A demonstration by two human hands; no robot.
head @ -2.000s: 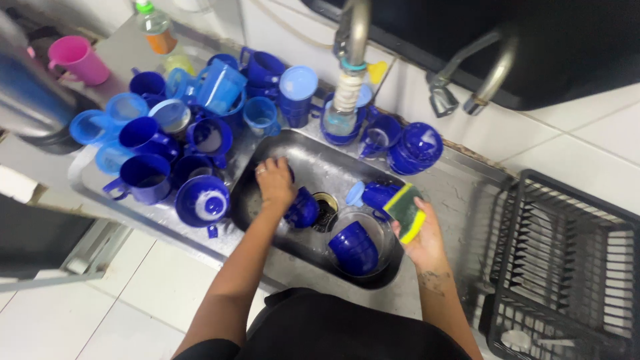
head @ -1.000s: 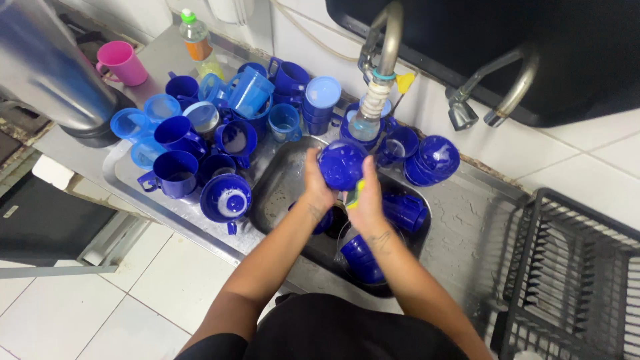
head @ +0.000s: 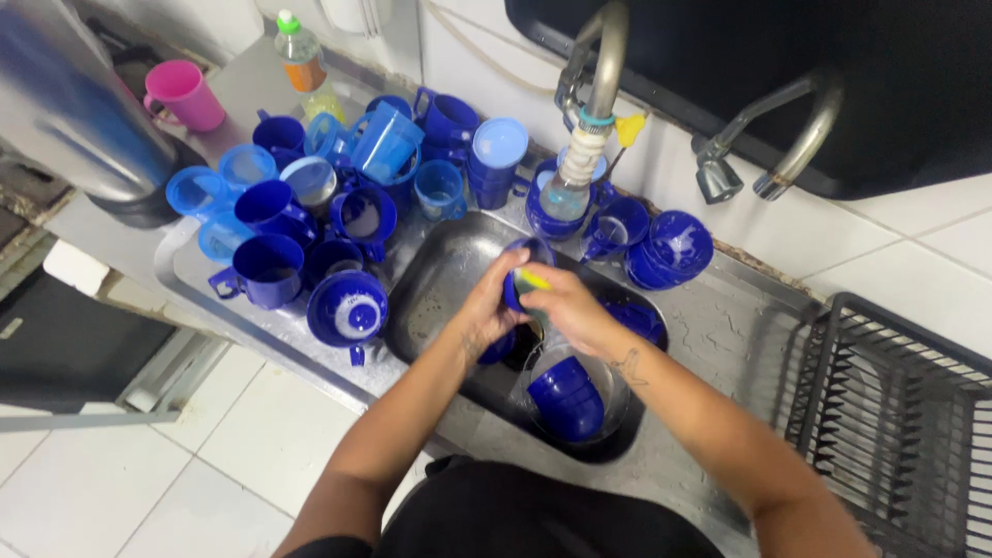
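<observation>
Over the steel sink basin [head: 434, 283], my left hand [head: 492, 298] grips a dark blue plastic cup or bowl [head: 535, 252]. My right hand [head: 566, 306] presses a yellow and green sponge [head: 535, 279] against its opening; the fingers partly hide both. Below my hands, stacked blue bowls [head: 570, 399] lie tilted in a clear container in the basin. Another blue piece [head: 496, 347] sits by the drain, and more blue ware [head: 635, 319] lies at the basin's right side. Foam shows inside a blue mug [head: 349, 308] left of the basin.
Many blue mugs [head: 267, 271] crowd the left counter, near a pink mug [head: 186, 97] and a soap bottle [head: 301, 62]. Blue bowls [head: 670, 248] stand behind the basin. A faucet [head: 608, 62] with a filter overhangs them; a second faucet [head: 806, 132] and a black dish rack [head: 891, 411] are to the right.
My left hand has come up from inside the basin and now holds a blue piece. My right hand has moved left with the sponge, bringing both hands together.
</observation>
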